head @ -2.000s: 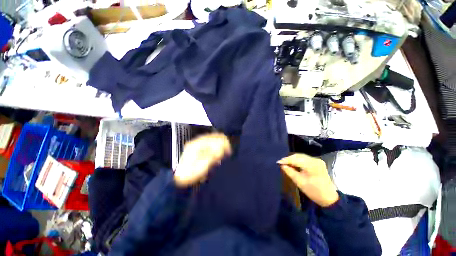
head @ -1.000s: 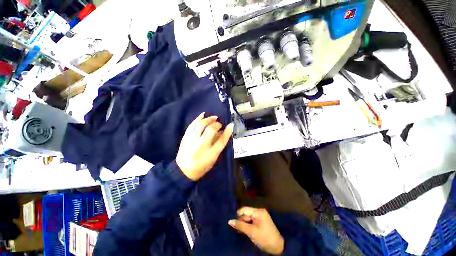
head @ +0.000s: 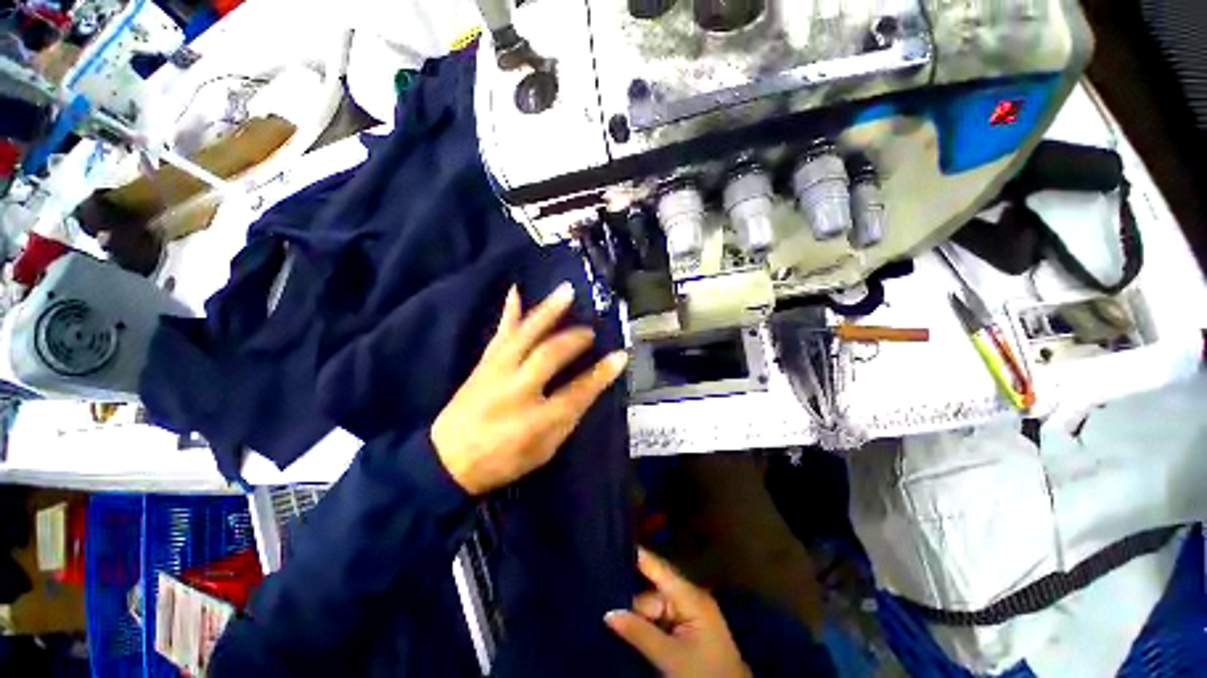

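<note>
The navy garment [head: 384, 291] lies over the table left of the overlock machine [head: 794, 146] and hangs over the table's front edge. Its right edge runs beside the needle area [head: 612, 272]. My left hand [head: 523, 397] lies flat on the garment with fingers spread, just in front of the needle area, fingertips near the fabric's edge. My right hand [head: 678, 620] is lower, below the table edge, with thumb and fingers pinching the garment's hanging edge. The navy sleeves blend with the fabric.
A small motor [head: 86, 331] stands at left. Right of the machine are an orange-handled tool [head: 880, 333], snips [head: 999, 358] and a black strap [head: 1125, 245]. Pale threads [head: 810, 378] hang at the table edge. Below are a blue crate [head: 119, 570] and a white sack [head: 980, 517].
The view has turned towards the machine. The garment's edge has moved from in front of me to beside the needle area. My left hand has come to rest flat on it; my right hand is lower.
</note>
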